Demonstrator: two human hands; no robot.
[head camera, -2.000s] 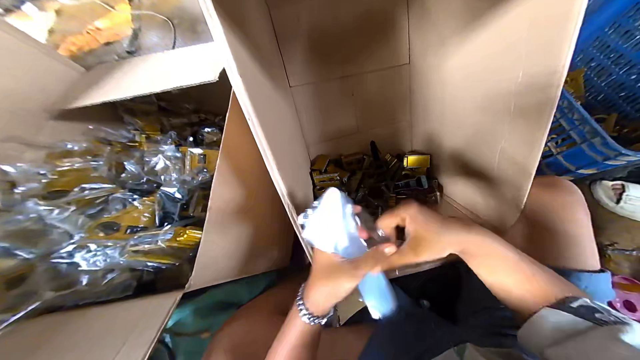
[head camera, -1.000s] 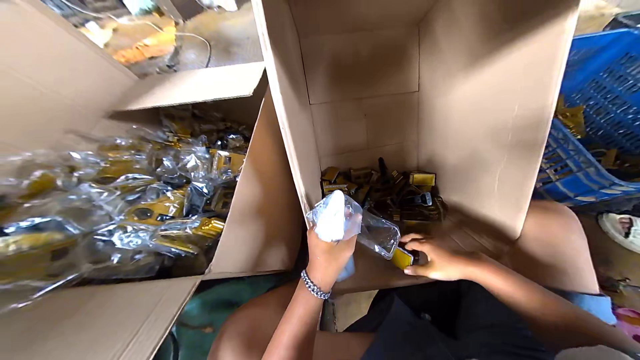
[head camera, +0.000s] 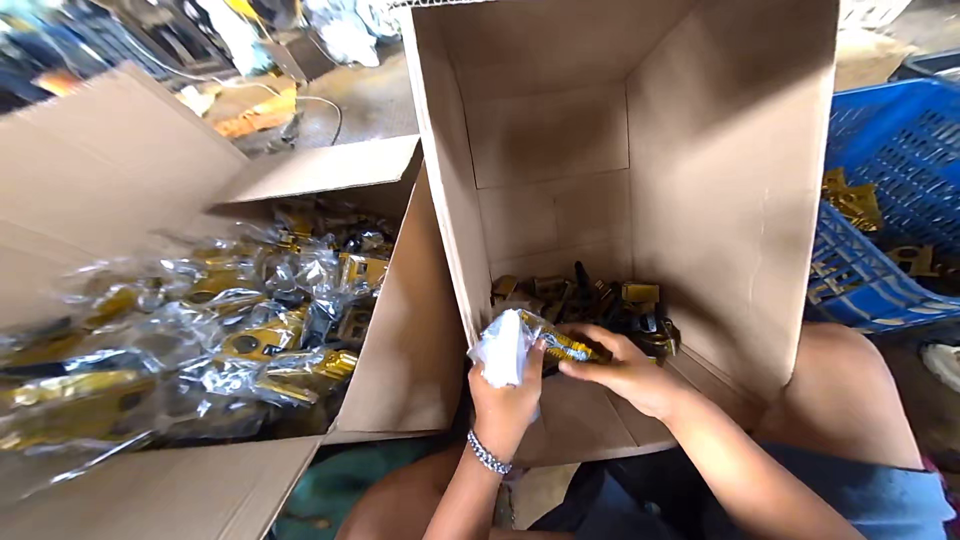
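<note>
My left hand (head camera: 504, 394), with a chain bracelet at its wrist, grips a bundle of clear plastic bags (head camera: 504, 349) with a white part at its top. My right hand (head camera: 626, 371) holds the near end of a yellow and black part (head camera: 562, 346), whose far end lies at the bags' mouth, partly under clear film. Both hands are over the near edge of a tall cardboard box (head camera: 705, 187). At the bottom of that box lie loose yellow and black parts (head camera: 640, 294). What the parts are exactly, I cannot tell.
At the left, a second open cardboard box (head camera: 397, 322) holds many bagged yellow and black parts (head camera: 255, 341). A blue plastic crate (head camera: 885, 285) with loose yellow parts (head camera: 851, 201) stands at the right. My bare knee is beside the tall box. A thin cable lies on the floor behind.
One second ago my right hand held a yellow part low beside the bag; it is now higher, at the bag's mouth. My left hand keeps hold of the bags. The view has shifted.
</note>
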